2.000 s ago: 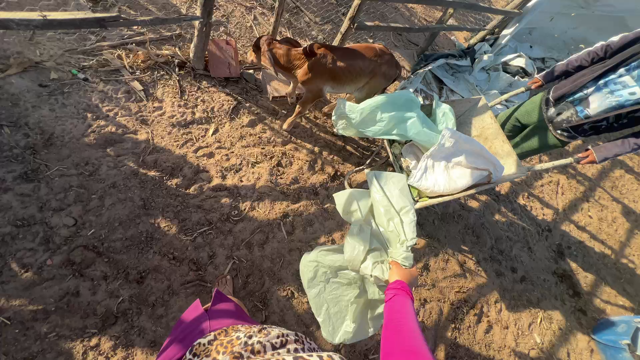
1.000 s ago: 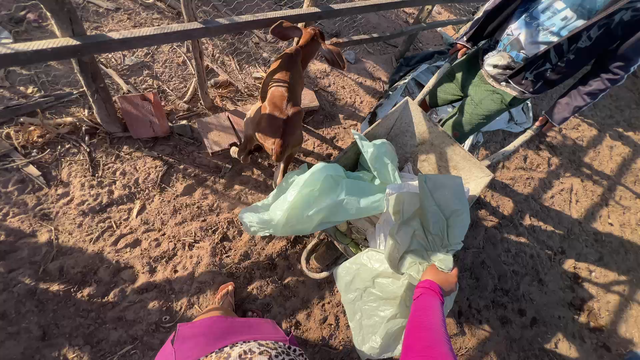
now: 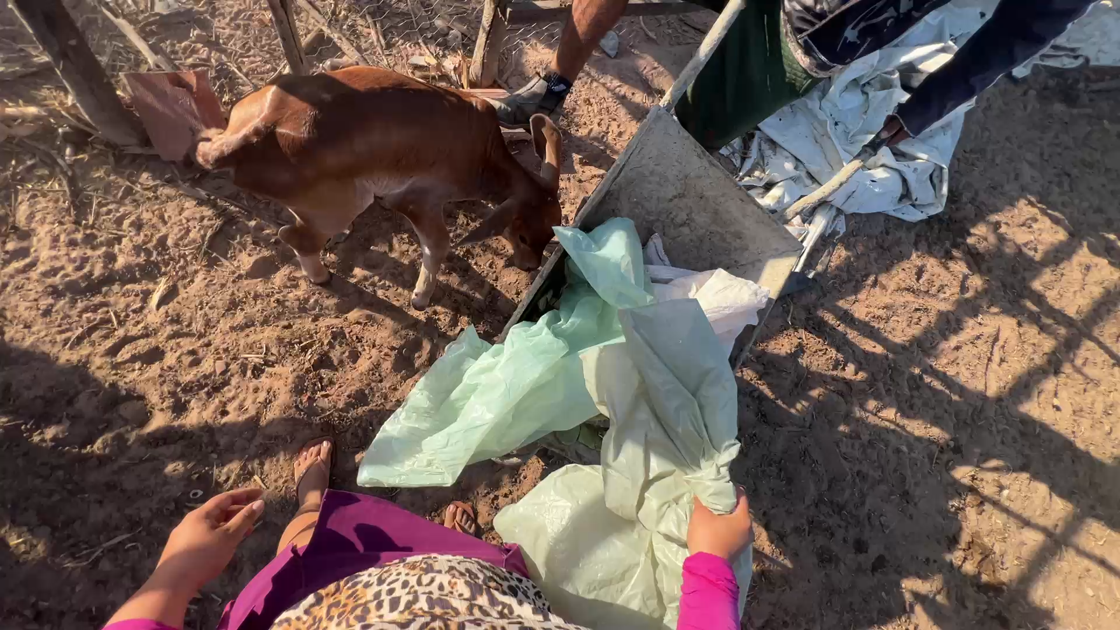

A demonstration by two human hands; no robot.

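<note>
My right hand [image 3: 719, 525] grips a pale green plastic sack [image 3: 669, 420] by a bunched part; its lower part hangs below and beside my hand. Its upper end lies over the near side of a metal wheelbarrow [image 3: 700, 192]. A mint-green plastic sack [image 3: 499, 385] drapes out over the barrow's left side, and a white sack [image 3: 717, 302] lies inside. My left hand [image 3: 210, 534] is held low at the left, fingers loosely curled, with no object visible in it. Leafy matter shows only partly under the sacks.
A brown calf [image 3: 376, 140] stands left of the wheelbarrow, head down at its edge. Another person's hand [image 3: 888, 131] is on a barrow handle [image 3: 822, 188], beside crumpled white sheeting [image 3: 927, 175]. Wooden fence posts [image 3: 79, 70] and a reddish slab [image 3: 175, 109] are at the upper left.
My left hand has come into view. The calf has turned and lowered its head beside the wheelbarrow. The pale sack, still in my right hand, now lies over the barrow's near side.
</note>
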